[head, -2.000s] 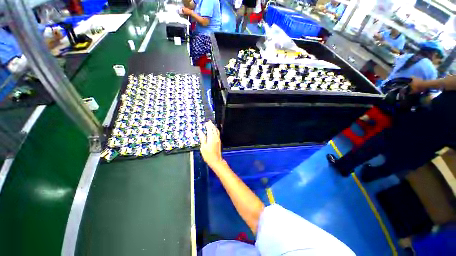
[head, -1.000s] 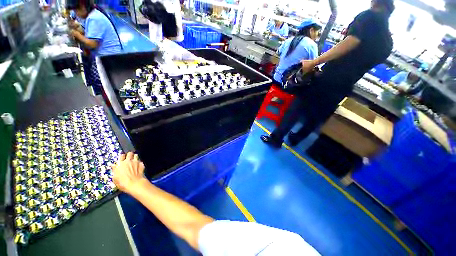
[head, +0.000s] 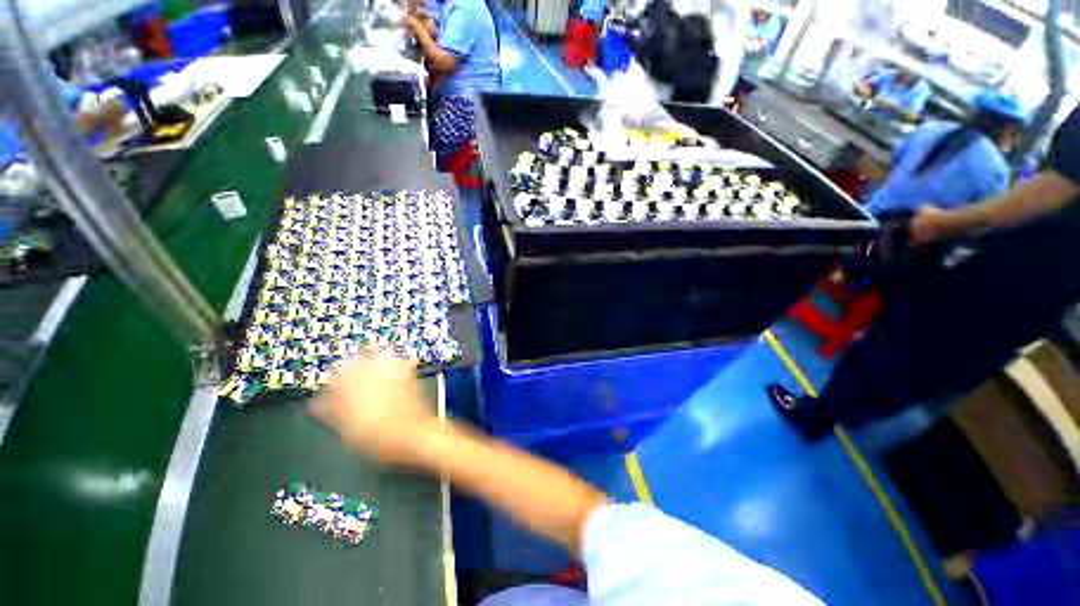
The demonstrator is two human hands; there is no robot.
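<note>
Rows of circuit boards (head: 355, 266) with yellow, white and green parts cover a dark tray (head: 470, 343) on the green bench. A small group of circuit boards (head: 322, 513) lies on the bench in front of the tray. My right hand (head: 373, 403) is blurred at the tray's front edge, over or against the nearest row. Its fingertips are unclear, and I cannot tell whether they hold a board. My left hand is not in view.
A black crate (head: 663, 284) with boards and a clear plastic bag (head: 634, 101) stands right of the bench. A metal post (head: 130, 225) rises at left. White housings (head: 229, 205) sit on the green belt. A person in dark clothes (head: 971, 308) stands at right.
The view has swung back left. My right hand has moved from the tray's right edge to its front edge. A small group of boards now shows on the bench, where the oldest frame showed none.
</note>
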